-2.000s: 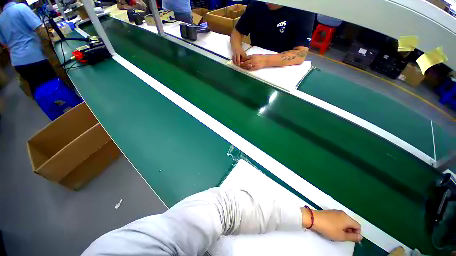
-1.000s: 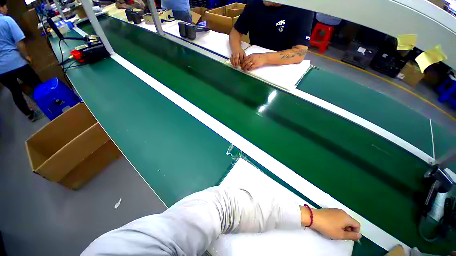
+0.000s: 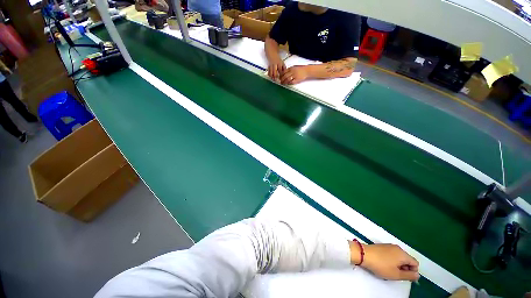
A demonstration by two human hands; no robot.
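My left hand [image 3: 387, 262], with a red bracelet and pale sleeve, rests over the edge of the white work board [image 3: 332, 285] by the white edge strip. Its fingers are curled; I see no clear object in them. At the bottom edge, a small skin-coloured shape [image 3: 463, 292] is cut off; I cannot tell if it is my right hand. A dark hair dryer [image 3: 488, 210] lies on the green conveyor belt at the right, with its bundled black power cord [image 3: 509, 244] beside it.
A clear plastic piece [image 3: 271, 178] lies at the board's far corner. Across the belt [image 3: 250, 125] a person in black [image 3: 317, 35] works with both hands on a white board. A carton [image 3: 84, 169] and blue stool [image 3: 64, 113] stand left. A white post [image 3: 112, 32] rises beside the belt.
The hair dryer at the right has moved left along the belt and shows more fully, with its cord. The person at the far left has moved mostly out of view. My left hand has not moved.
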